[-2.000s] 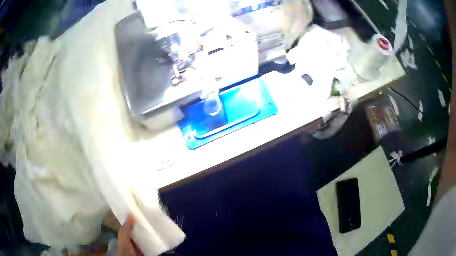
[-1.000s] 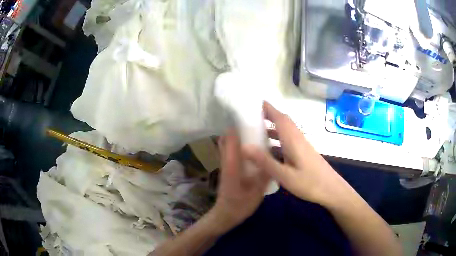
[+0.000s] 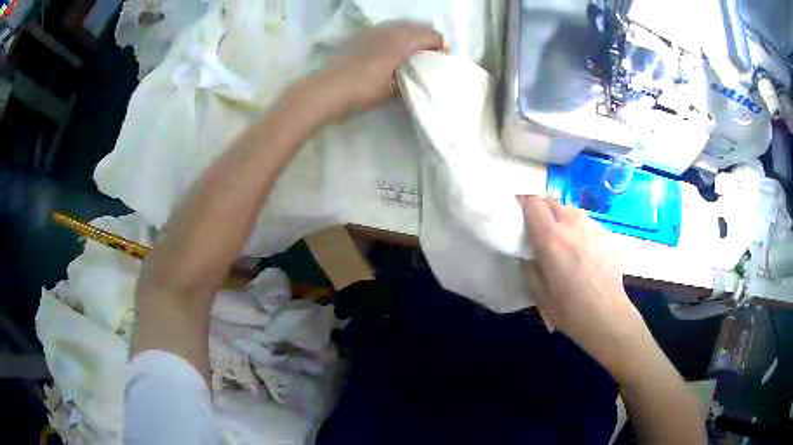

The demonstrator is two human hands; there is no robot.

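Note:
A white fabric piece (image 3: 474,187) lies spread over the table edge and hangs towards my dark blue lap. My left hand (image 3: 396,56) grips its upper left corner. My right hand (image 3: 569,256) holds its right edge, beside the blue tray (image 3: 622,200). The sewing machine (image 3: 735,113) with blue "JUKI" letters stands at the upper right. Its needle area (image 3: 613,96) is lit, with no fabric visible under it. The grey metal cloth plate (image 3: 552,78) lies left of the needle.
A large cream fabric pile (image 3: 165,148) covers the table's left side. More crumpled cloth (image 3: 278,348) lies below it, by a yellow bar (image 3: 100,236). A tan piece (image 3: 342,258) sticks out under the table edge. Black ruler marks (image 3: 398,191) show on the table. White scraps (image 3: 756,209) lie at the right.
My hands were together around a folded white bundle a second ago. They have moved apart, left hand up and right hand to the right, and the fabric is now opened out between them.

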